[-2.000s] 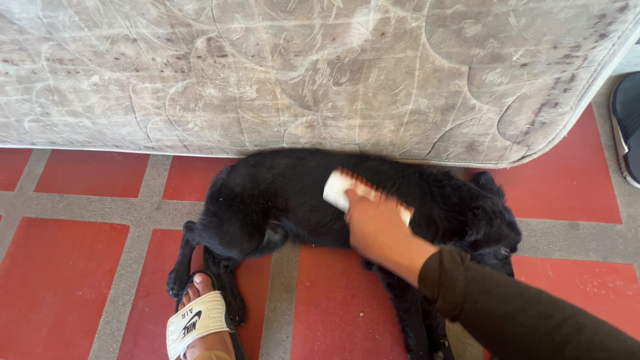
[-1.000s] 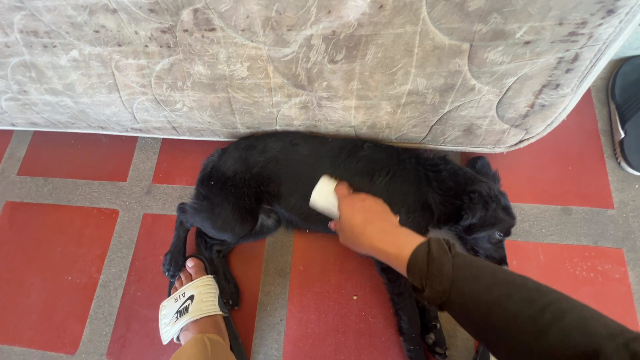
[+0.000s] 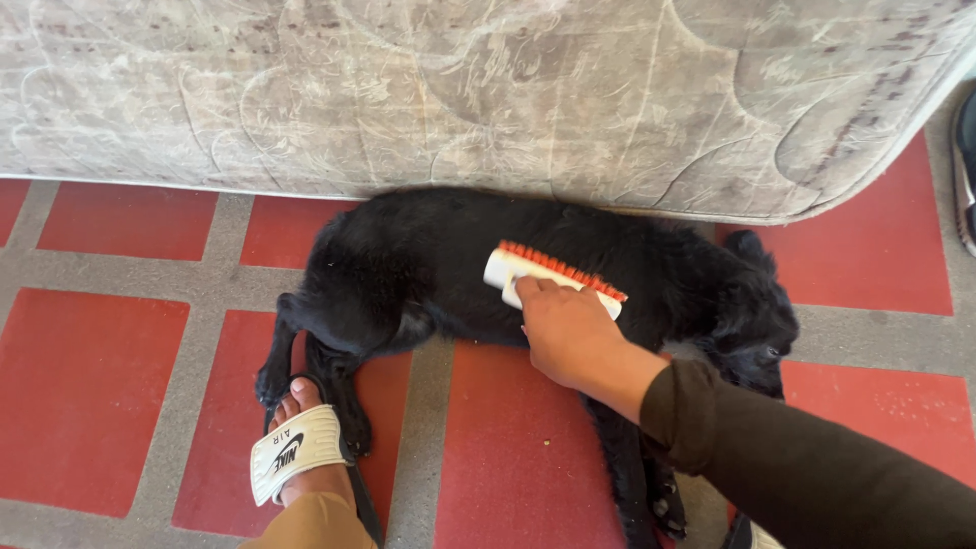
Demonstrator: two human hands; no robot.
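A black dog (image 3: 427, 252) lies on its side on the tiled floor, its head to the right and its legs toward me. My right hand (image 3: 572, 328) comes in from the lower right in a dark sleeve, its fingers closed around a white brush (image 3: 507, 267) with orange-red bristles. The brush is over the dog's flank, bristles facing up and away from me in the view; whether they touch the fur, I cannot tell. My left hand is out of view.
A stained, quilted mattress (image 3: 457, 99) stands on edge along the dog's back. My foot in a white Nike slide (image 3: 297, 450) is by the dog's hind paws. A dark shoe (image 3: 968, 168) lies at the right edge, on the red-tiled floor (image 3: 91, 396) with grey joints.
My right hand still holds the brush over the dog's side. The bristles, hidden one second ago, show again as the brush has turned. The dog lies in much the same pose.
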